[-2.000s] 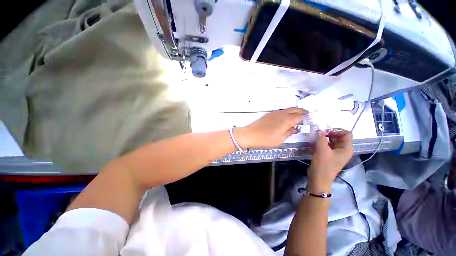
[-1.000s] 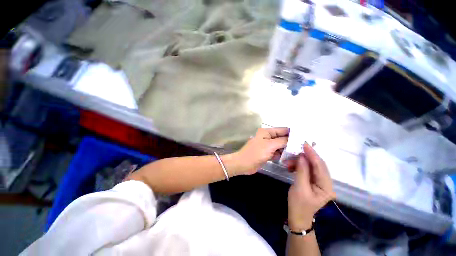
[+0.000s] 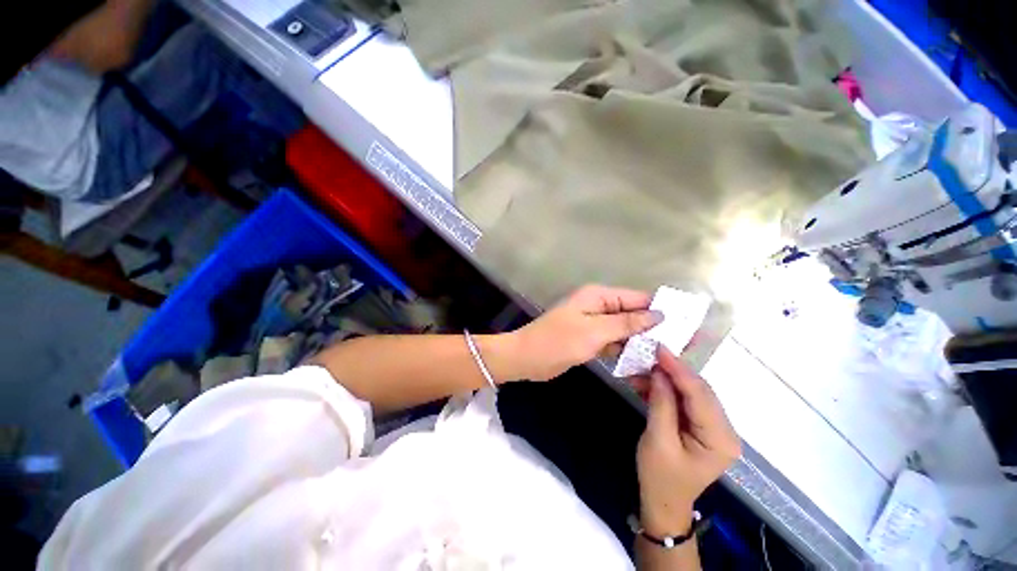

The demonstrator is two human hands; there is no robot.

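A small white label [image 3: 678, 315] with faint print is held at the table's front edge. My left hand [image 3: 580, 335] pinches it between thumb and fingers from the left. My right hand [image 3: 683, 429] touches its lower edge with thumb and fingertips pinched together. The label looks folded or doubled; I cannot tell how many layers. Olive-khaki cloth [image 3: 625, 190] lies spread over the table behind my hands, its far part bunched. The sewing machine [image 3: 948, 212] stands at the right, with its lamp glowing over the cloth's right side.
A blue bin [image 3: 167, 323] below the table at left holds cloth pieces, with a red bin [image 3: 346, 190] beside it. A control panel [image 3: 307, 25] sits in the table. A dark phone [image 3: 990, 390] is at the right edge. Another person's arm [image 3: 106, 34] shows upper left.
The view has swung left, so the machine now sits at the far right and the blue bin shows more. Both hands have come from the machine's right side to the cloth's front edge with the label.
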